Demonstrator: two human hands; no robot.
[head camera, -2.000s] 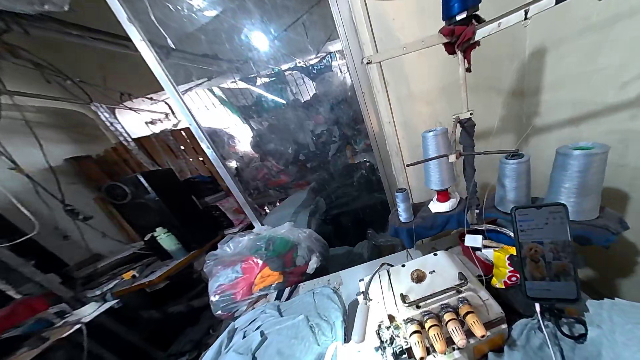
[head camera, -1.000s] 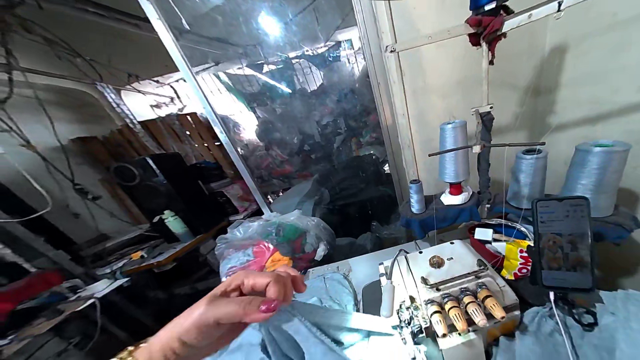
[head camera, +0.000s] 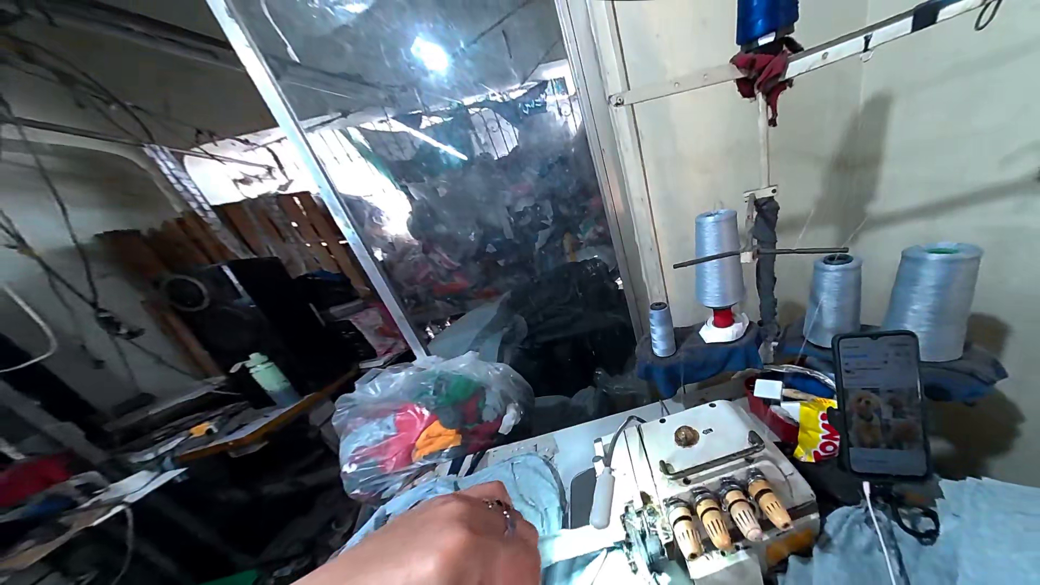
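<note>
My left hand (head camera: 467, 532), with a ring on it, reaches in from the bottom edge over light blue fabric (head camera: 528, 479). Its knuckles show but its fingertips are hidden, so its grip on the cloth cannot be told. Just right of the hand, a pale strip of fabric (head camera: 577, 543) runs to the needle area of a white overlock sewing machine (head camera: 699, 439). Several tan tension dials (head camera: 711, 520) stand on the machine's front. My right hand is out of view.
Thread cones (head camera: 933, 301) stand behind the machine, with a propped smartphone (head camera: 881, 406) at right. More blue fabric (head camera: 967, 528) lies below the phone. A clear plastic bag of colourful scraps (head camera: 431, 426) sits left of the machine. Farther left is a bottle (head camera: 272, 378) on a bench.
My left hand was absent two seconds ago. One second ago it pinched light blue fabric left of the machine; now it is lower and nearer the machine, knuckles up.
</note>
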